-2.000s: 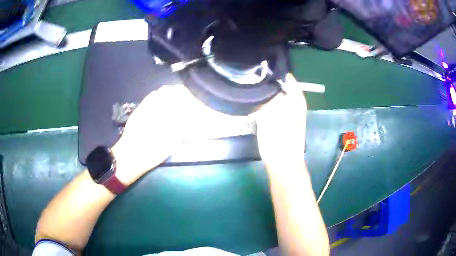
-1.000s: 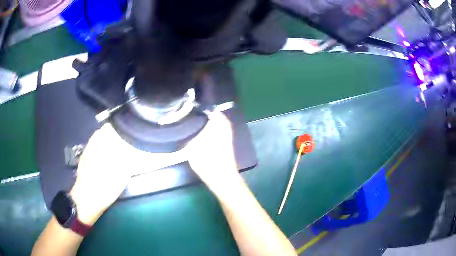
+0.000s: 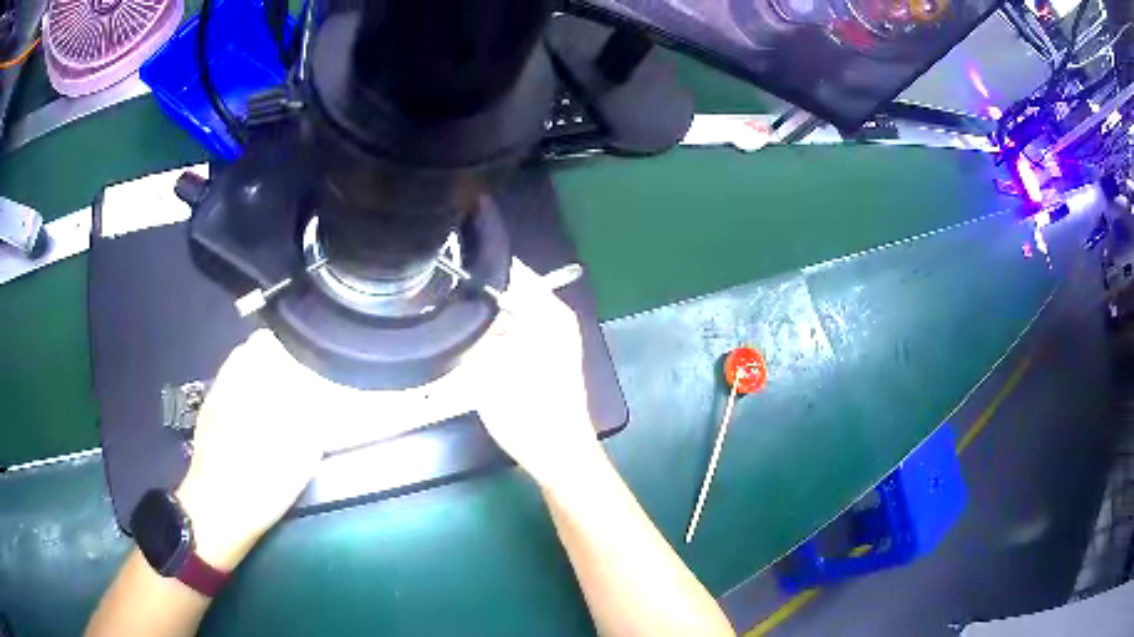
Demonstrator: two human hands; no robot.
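Observation:
The black stereo microscope (image 3: 386, 187) stands over a black base board (image 3: 137, 311). My left hand (image 3: 255, 429), with a watch on its wrist, is under the left side of the ring-shaped head. My right hand (image 3: 535, 373) is under its right side. Both are glared white, and their fingertips are hidden under the head. A bright whitish band between the hands is too glared to tell what it is. A red pot (image 3: 746, 371) sits on the green mat at the right, with a thin tan stick (image 3: 711, 479) resting its tip on it.
A small silvery metal piece (image 3: 187, 404) lies on the board's left. Behind are a pink fan (image 3: 110, 37), a blue bin (image 3: 212, 81) and a dark monitor (image 3: 796, 50). A blue plastic stool (image 3: 889, 516) stands beyond the bench edge.
The view has shifted to the right, so the microscope, board and hands appear further left. The hands stay under the microscope head. The pot and stick look unmoved on the mat.

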